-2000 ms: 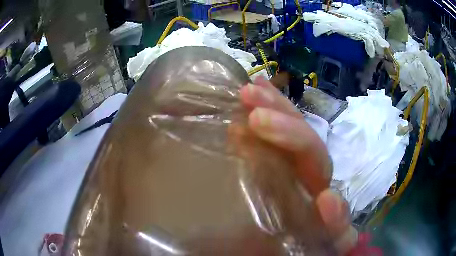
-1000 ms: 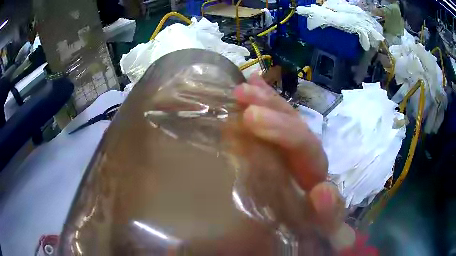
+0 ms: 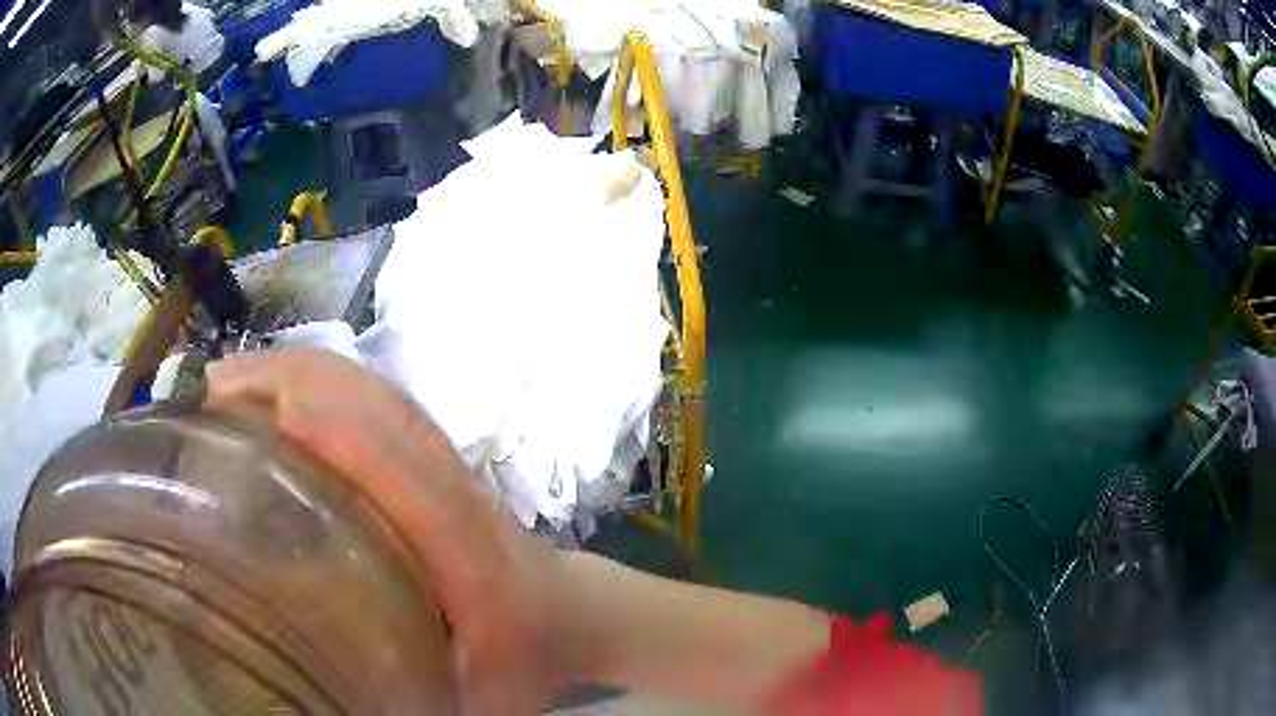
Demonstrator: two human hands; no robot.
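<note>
A large clear brownish plastic bottle (image 3: 224, 560) fills the lower left, close to the camera and cut off by the lower edge. My right hand (image 3: 399, 476) is wrapped around its upper and right side and holds it. Its fingertips are blurred. A red sleeve edge (image 3: 889, 678) shows at the wrist. Markings show faintly on or through the bottle. My left hand is not in view.
A pile of white cloth pieces (image 3: 518, 308) lies beside a yellow trolley frame (image 3: 686, 308). More white cloth (image 3: 63, 322) is at the left. Blue bins (image 3: 910, 63) stand at the back. A wire fan cage (image 3: 1124, 525) and a tan card (image 3: 926, 611) are on the green floor (image 3: 882, 420).
The view has swung right, showing more green floor. The bottle and my right hand now sit lower and further left in view, and the bottle has tilted. The grip remains.
</note>
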